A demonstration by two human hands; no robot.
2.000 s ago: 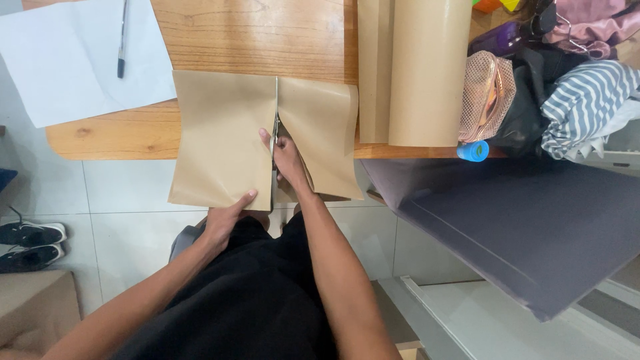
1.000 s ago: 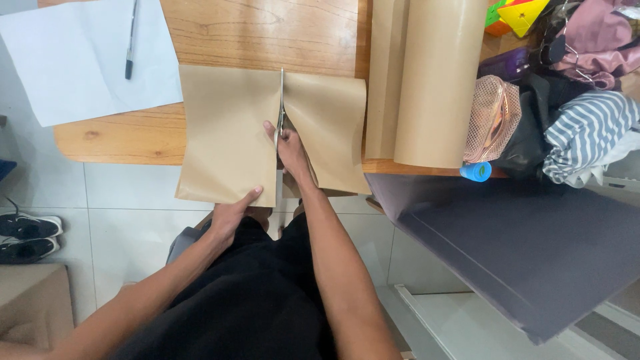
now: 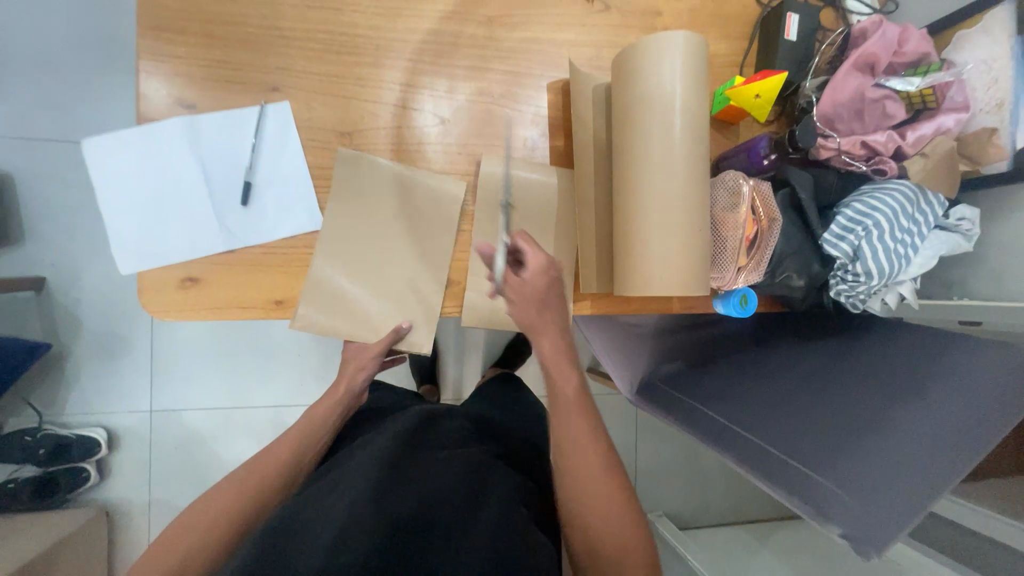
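My left hand (image 3: 374,360) grips the lower edge of a brown kraft paper sheet (image 3: 380,248), thumb on top, at the table's front edge. In my right hand (image 3: 532,280) is a pair of scissors (image 3: 505,208), blurred, blades pointing away from me. Beneath the scissors lies a second brown paper piece (image 3: 484,296), apart from the first, with a strip of table showing between them. A large roll of brown paper (image 3: 660,168) rests just to the right of that piece.
White paper (image 3: 160,192) with a pen (image 3: 252,160) lies on the wooden table (image 3: 384,64) at left. At right are a puzzle toy (image 3: 752,94), a mesh pouch (image 3: 740,232), a blue-capped item (image 3: 734,302) and bundled fabrics (image 3: 880,216). A dark panel (image 3: 800,408) extends below the table edge.
The brown sheet, joined at the scissors earlier, is now in two separate pieces. My right hand has moved right with the scissors, away from the left piece. The view has shifted.
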